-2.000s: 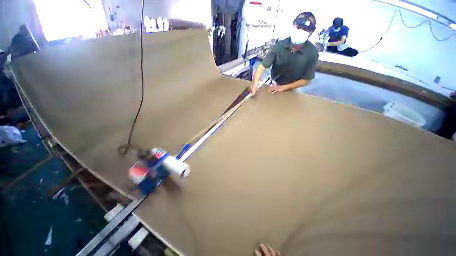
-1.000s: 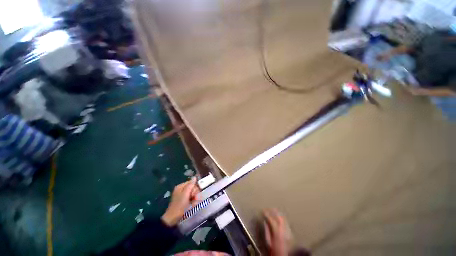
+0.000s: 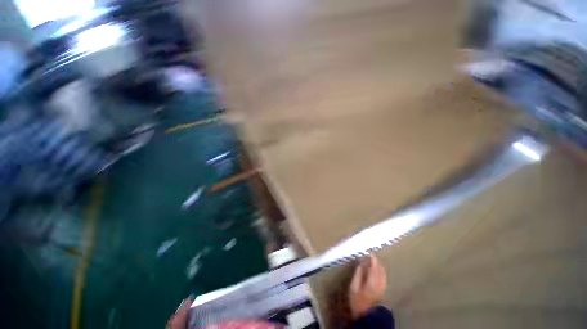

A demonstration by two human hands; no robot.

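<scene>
The long silver-white slotted rail lies diagonally over the tan fabric ply, from the lower left towards the far right. It looks tilted, but blur hides whether it is raised off the cloth. My left hand is at the rail's near end, partly cut off by the bottom edge, and holds it. My right hand is over the cloth with its fingertips at the rail's lower edge; blur hides whether they grip it.
The brown table edge runs along the cloth's left side, with white blocks beside the rail. The green floor has pale scraps and yellow lines. Blurred bags and piles stand at the upper left. No cutting machine can be made out.
The rail's near end has shifted down and left with my left hand, and the rail looks wider. My right hand has moved up to its edge. The blue-and-red machine no longer shows on it.
</scene>
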